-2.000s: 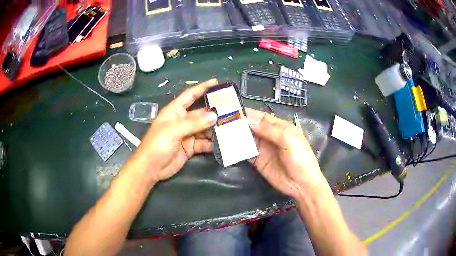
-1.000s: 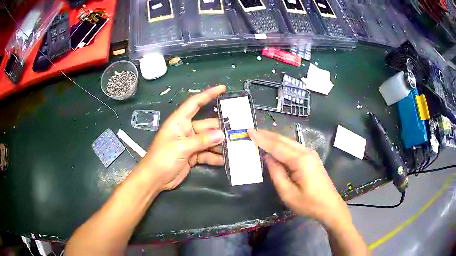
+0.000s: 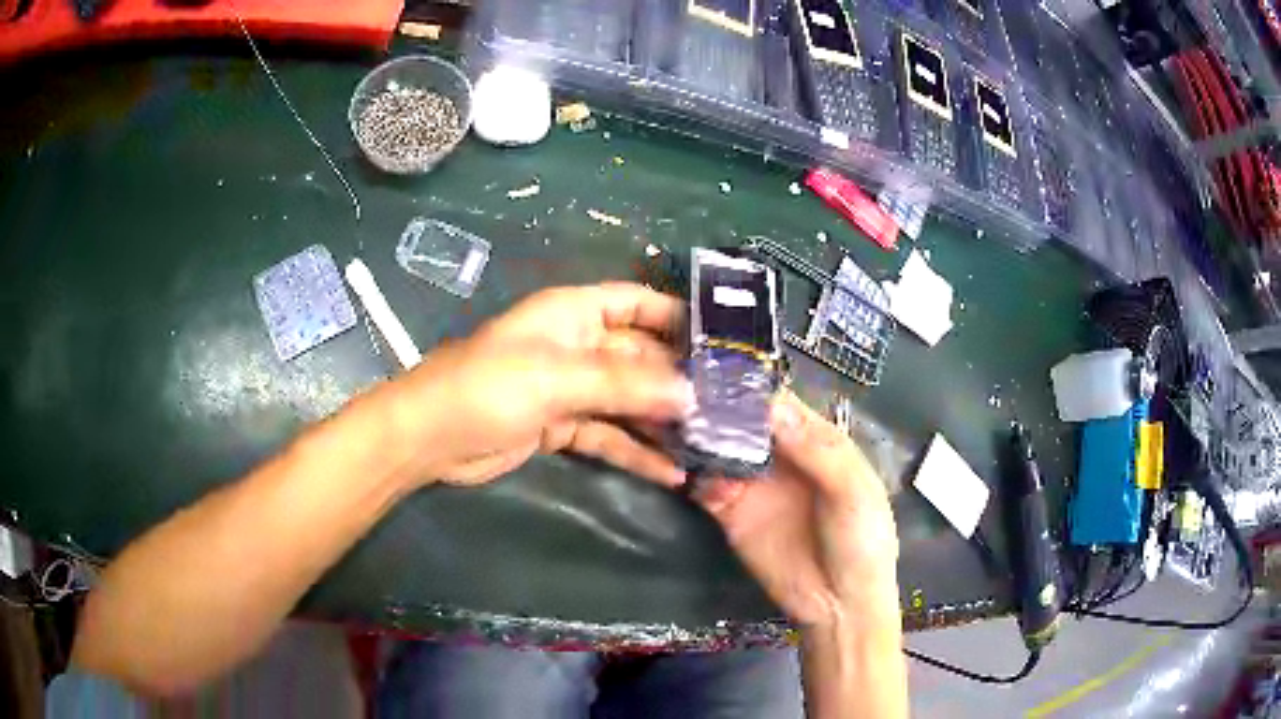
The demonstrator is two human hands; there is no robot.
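Observation:
A dark phone assembly (image 3: pixel 732 368) is held upright above the green mat. Its upper part shows a black display with a small white label, with a thin orange strip below it and a pale silvery sheet on the lower half. My left hand (image 3: pixel 583 386) is at its left side, with fingers on its lower left edge; the hand is slightly blurred. My right hand (image 3: pixel 808 499) holds it from the lower right, the thumb at its right edge. A dark grey front housing (image 3: pixel 853 337) with a key grid lies on the mat behind, partly hidden by the phone.
A clear cup of screws (image 3: pixel 409 124), a white round item (image 3: pixel 511 106), a clear lens (image 3: pixel 443 256) and a dotted keypad (image 3: pixel 305 301) lie left. An electric screwdriver (image 3: pixel 1037 541), white card (image 3: pixel 953 485) and blue-and-yellow device (image 3: pixel 1110 475) are right. A phone tray (image 3: pixel 660 106) lies behind.
The phone assembly now shows its black display and silvery face instead of two white panels. Both hands have shifted their grip. The camera view has turned, shifting the bench items.

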